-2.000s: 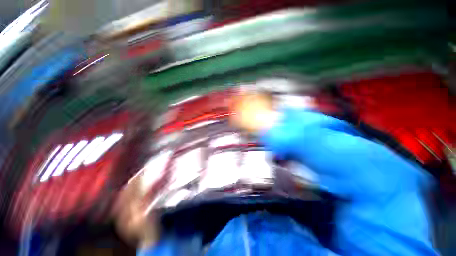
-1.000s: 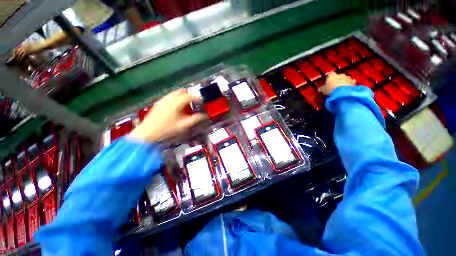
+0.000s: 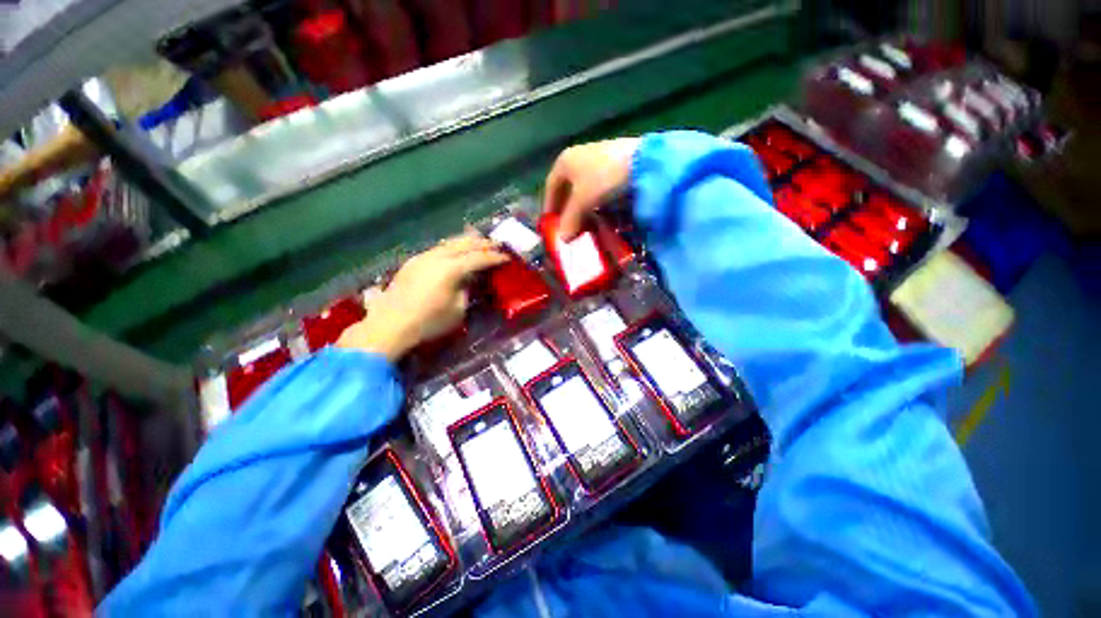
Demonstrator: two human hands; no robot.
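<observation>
A clear handset tray [image 3: 549, 513] holds two rows of flip phones. The near row shows several uncovered phone backs [image 3: 501, 468] with white labels and red rims. In the far row, my right hand [image 3: 589, 184] pinches a red back cover [image 3: 558, 229] at the upper left of a phone with a white label [image 3: 582, 260]. My left hand [image 3: 425, 296] lies over the far row, its fingertips at the upper end of a covered phone [image 3: 519, 287] beside it; I see nothing held in it. Its fingers partly hide that phone.
A black cover tray [image 3: 944, 232] with rows of red covers lies at the right, partly behind my right sleeve. A pale block [image 3: 954, 302] is beside it. Stacked handset trays stand at far right [image 3: 918, 115] and far left [image 3: 48, 525]. A green bench edge [image 3: 362, 181] runs behind.
My right hand has moved left from the cover tray to the far-row phone, with a red cover in it. My left hand stays near the covered phone. The view has shifted slightly.
</observation>
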